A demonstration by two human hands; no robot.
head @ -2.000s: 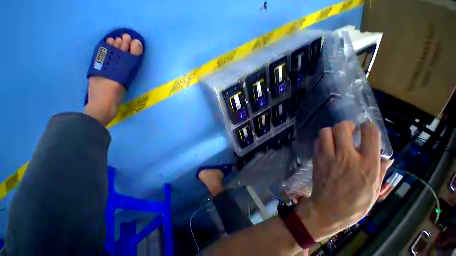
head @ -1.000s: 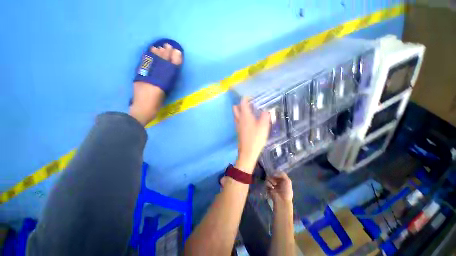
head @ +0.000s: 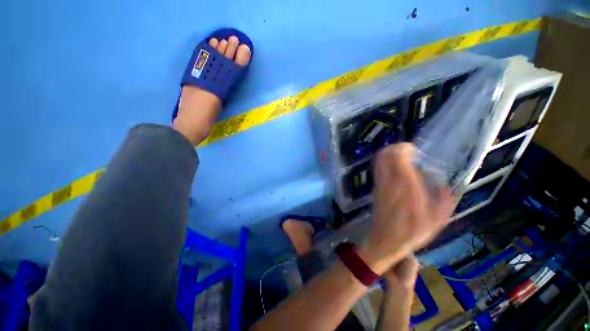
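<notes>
A stack of clear blister trays (head: 323, 139) stands beside the yellow tape, its top pockets holding black phone parts (head: 423, 108). One part near the left end (head: 376, 132) lies askew in its pocket. A clear, empty-looking tray (head: 462, 119) is raised and tilted over the right half of the stack. My left hand (head: 414, 200), with a red wristband, is blurred in front of the stack and appears to grip this tray's near edge. My right hand (head: 405, 270) is partly hidden behind my left forearm; its fingers and any hold cannot be made out.
White foam boxes (head: 553, 84) stand against the stack's right end, with a cardboard box (head: 569, 58) beyond. A blue stool (head: 217, 255) is at lower left. My sandalled feet are on the blue floor. Blue frames, cardboard and cables fill the lower right.
The clear tray that lay over the stack is now lifted and tilted right, exposing the phone parts. My left hand has moved right from the stack's left edge. My right hand is lower and further right.
</notes>
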